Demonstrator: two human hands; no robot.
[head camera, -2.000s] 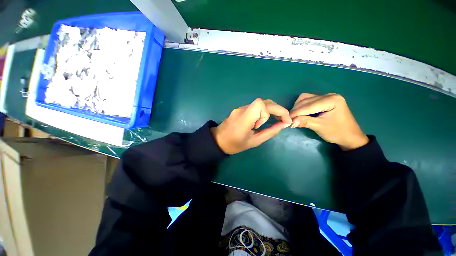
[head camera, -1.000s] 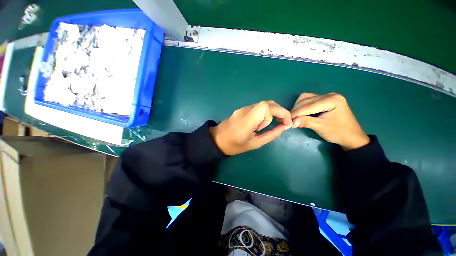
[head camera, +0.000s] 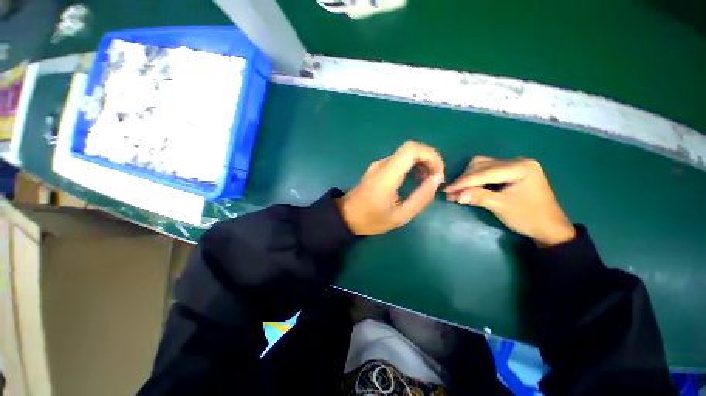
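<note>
My left hand (head camera: 393, 189) is over the dark green bench with thumb and index fingertips pinched together. A tiny pale piece (head camera: 440, 179) shows at those fingertips, mostly hidden. My right hand (head camera: 515, 195) is just to the right, its thumb and index fingertips close together beside the left ones, with a small gap between the hands. Whether the right fingertips hold anything is too small to tell. A shallow blue bin (head camera: 249, 128) full of jumbled white and grey small pieces (head camera: 166, 112) stands at the left.
A white sheet (head camera: 174, 207) lies under the bin. A worn white rail (head camera: 464, 91) with a pale post (head camera: 267, 31) divides bench and green belt. A white object (head camera: 362, 6) lies on the belt at the top edge. A brown carton (head camera: 101, 302) is below left.
The fingertips of my two hands, which were touching, are now slightly apart. A white object has appeared on the belt at the top edge. The whole view has shifted slightly.
</note>
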